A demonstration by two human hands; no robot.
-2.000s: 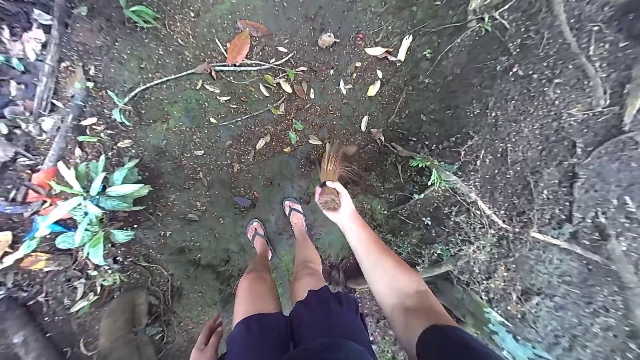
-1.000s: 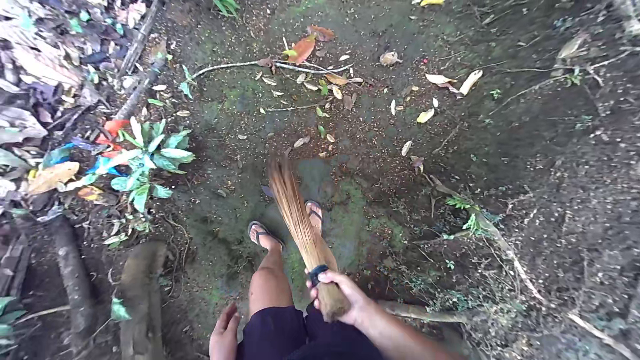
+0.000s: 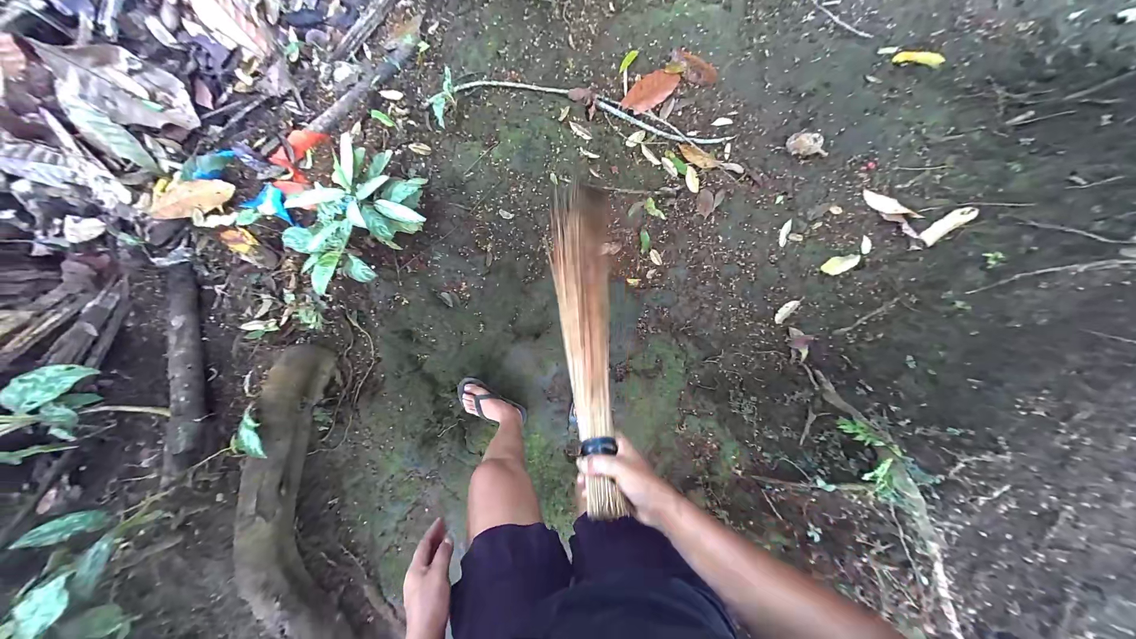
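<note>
A stick broom of thin tan bristles (image 3: pixel 586 328), bound near its butt by a dark band (image 3: pixel 598 446), points away from me over the ground. My right hand (image 3: pixel 626 479) is closed around its bound end, in front of my dark shorts. The bristle tips are blurred, a little short of a thin curved stick (image 3: pixel 568 91) and reddish-brown leaves (image 3: pixel 652 90). Beside my left thigh hangs my left hand (image 3: pixel 429 577), empty, with its fingers slightly apart. One foot in a flip-flop (image 3: pixel 490 399) shows; the broom and my right hand hide most of my other leg.
On the left lie a thick curved log (image 3: pixel 275 506), a thinner log (image 3: pixel 185 364), a leafy green plant (image 3: pixel 355 209), colourful scraps (image 3: pixel 271 202) and a heap of dry leaves (image 3: pixel 115 89). A root or branch (image 3: pixel 914 497) runs along the right. Small fallen leaves dot the mossy soil.
Two seconds ago the broom was foreshortened under my right hand; now it stretches out forward. Since one second ago its bristles have swung from the left to point nearly straight ahead.
</note>
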